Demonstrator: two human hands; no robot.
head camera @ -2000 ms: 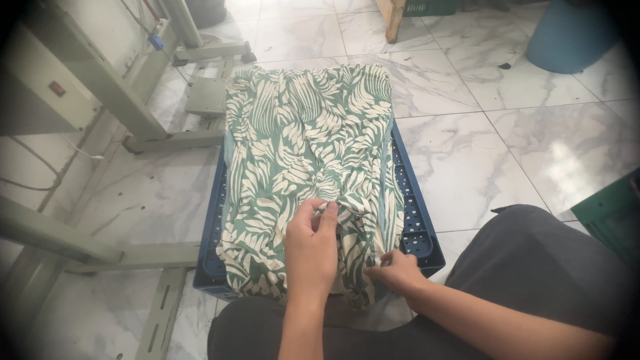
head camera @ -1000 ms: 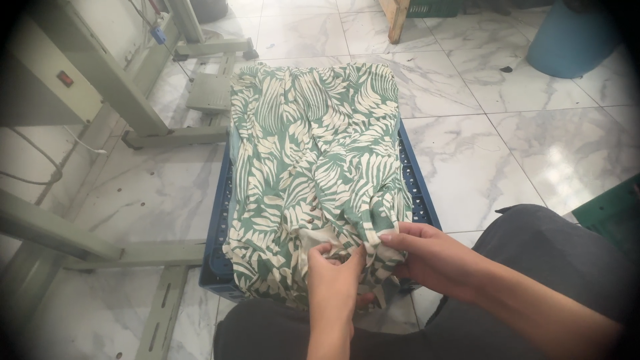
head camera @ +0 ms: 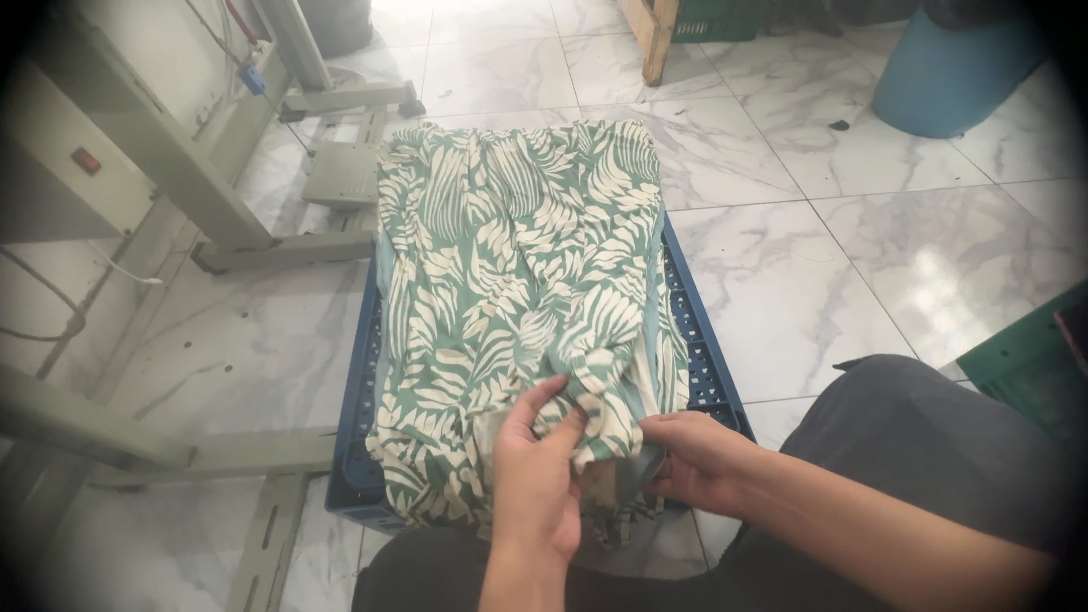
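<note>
A stack of green and cream leaf-print fabric (head camera: 510, 280) lies over a blue perforated plastic crate (head camera: 710, 357) on the floor. At its near edge my left hand (head camera: 540, 459) pinches a bunched fold of the cloth between thumb and fingers. My right hand (head camera: 693, 459) grips the edge of the same fold just to the right, with part of a plain blue-green layer showing beside it. The fingertips of my right hand are partly hidden by the cloth.
Grey metal machine stands (head camera: 289, 251) with a foot pedal (head camera: 340, 174) stand left of the crate. A blue bin (head camera: 952, 72) is at the back right, a wooden leg (head camera: 659, 42) at the back, and a green crate (head camera: 1028, 340) at the right. My knees flank the near side.
Both hands have shifted along the near edge of the fabric, and the fold between them has been lifted and turned. The fabric lies differently than two seconds ago.
</note>
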